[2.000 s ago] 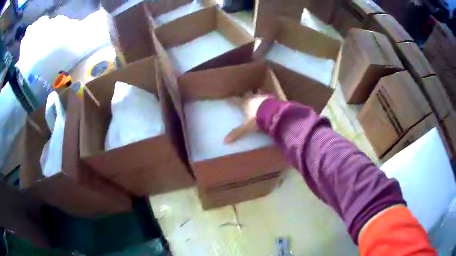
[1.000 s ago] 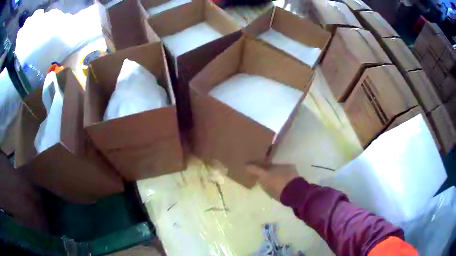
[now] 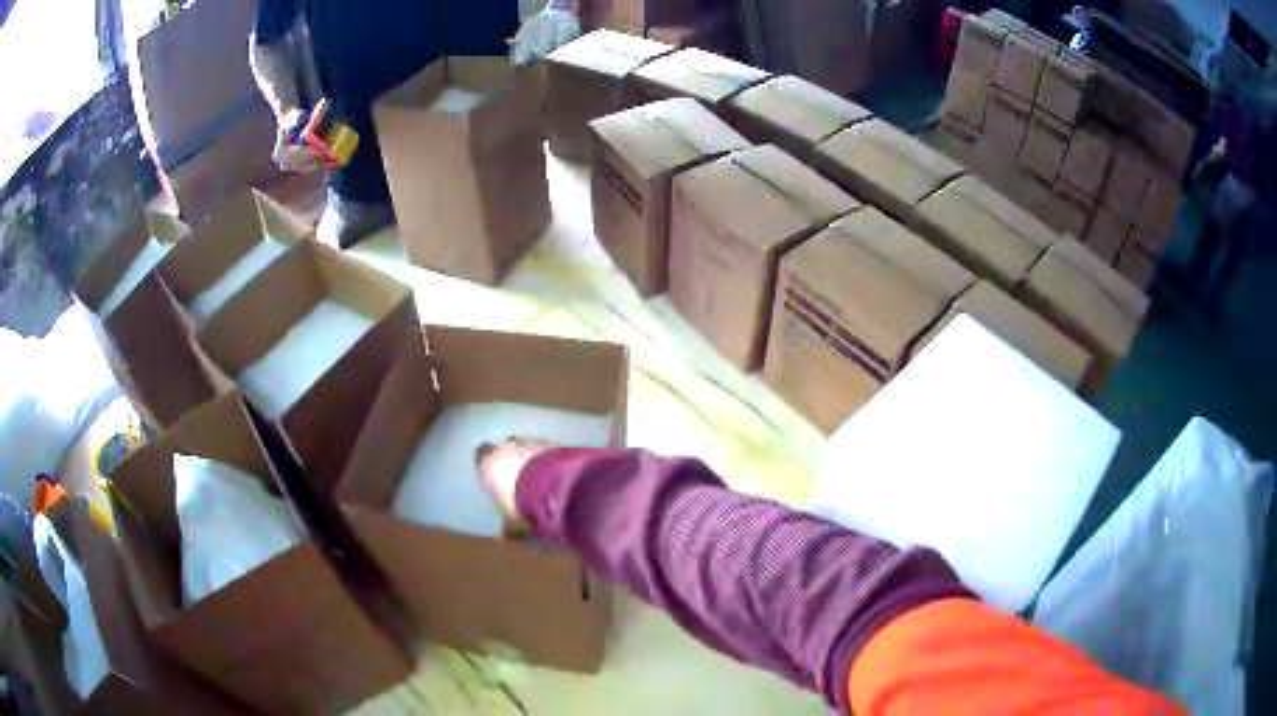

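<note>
An open carton stands on the pale table in front of me, with a white foam sheet lying flat inside. My right hand reaches over the carton's right side and is down at the foam sheet. Its fingers look bent, and the sleeve and blur hide part of the hand, so its grip is unclear. My left hand is not in view. A second open carton to the left holds a white bagged product that rises to a peak.
More open cartons stand behind at left. Sealed cartons stand in rows at the back right. White foam sheets are at the right edge. A person stands opposite with a tape gun beside a tall carton.
The view has shifted, bringing the person opposite and more sealed cartons into sight. My right hand has moved from the front carton's lower corner to inside it. That carton now sits more squarely.
</note>
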